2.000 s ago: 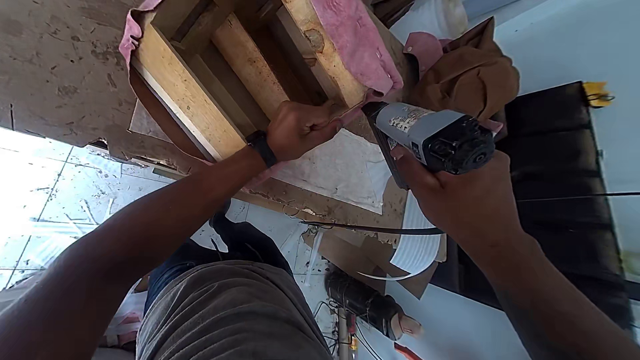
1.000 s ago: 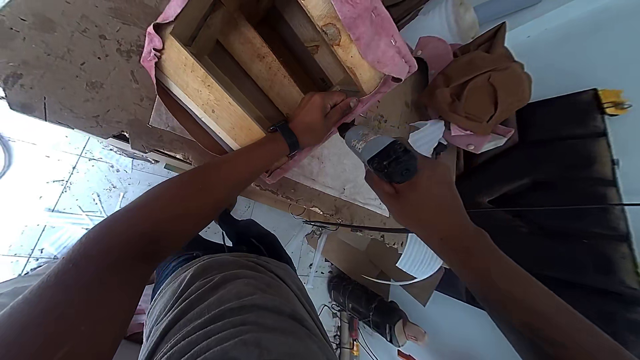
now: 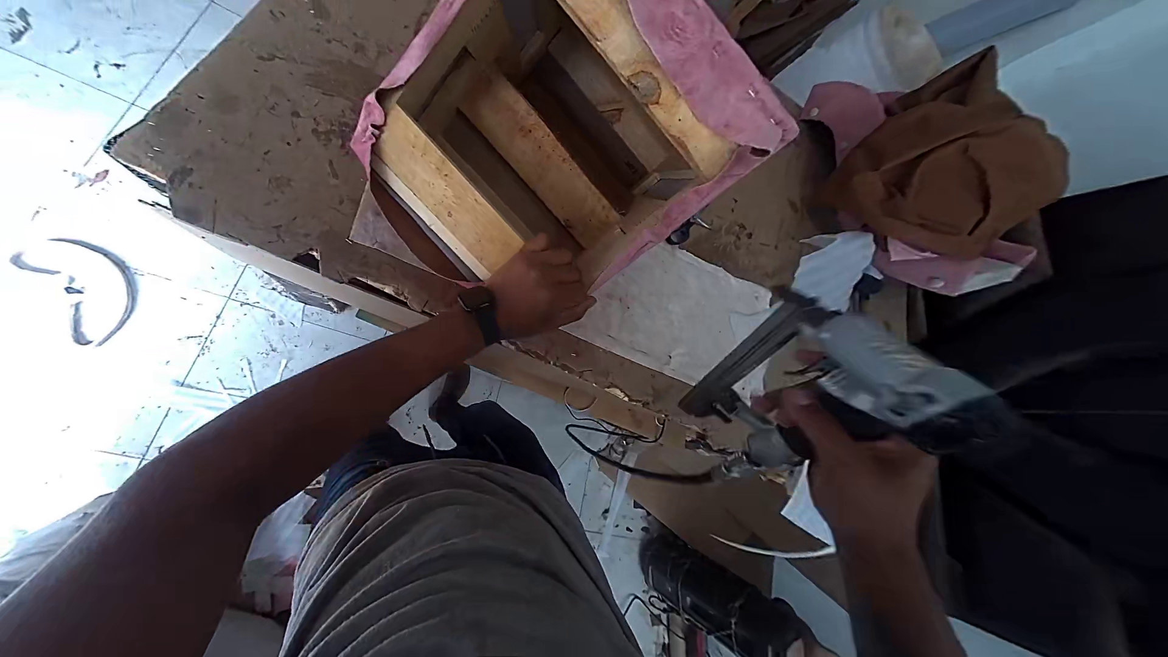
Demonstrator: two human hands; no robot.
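Observation:
My left hand (image 3: pixel 540 290), a dark watch at its wrist, rests at the near corner of a wooden frame (image 3: pixel 452 187) edged with pink fabric (image 3: pixel 707 68). Its fingers curl over the fabric edge; whether they pinch it cannot be told. At the right, my right hand (image 3: pixel 862 465) grips a grey pneumatic staple gun (image 3: pixel 899 365), away from the frame. The gun's long magazine points down to the left, and a hose fitting sits under its handle. Staples dot the pink fabric. A white fabric sheet (image 3: pixel 671 315) lies beside the frame's near edge.
The frame stands on a worn brown workbench (image 3: pixel 265 155). Brown fabric (image 3: pixel 958 173) is heaped at the right, near a white roll (image 3: pixel 890 50). Black upholstery (image 3: pixel 1077 365) fills the far right. A black air hose (image 3: pixel 630 470) hangs by the bench edge, above cardboard (image 3: pixel 703 506) on the floor.
My right hand has drawn the staple gun away from the fabric edge, where its nose was a second ago. My left hand has moved along the frame's near side to its near corner.

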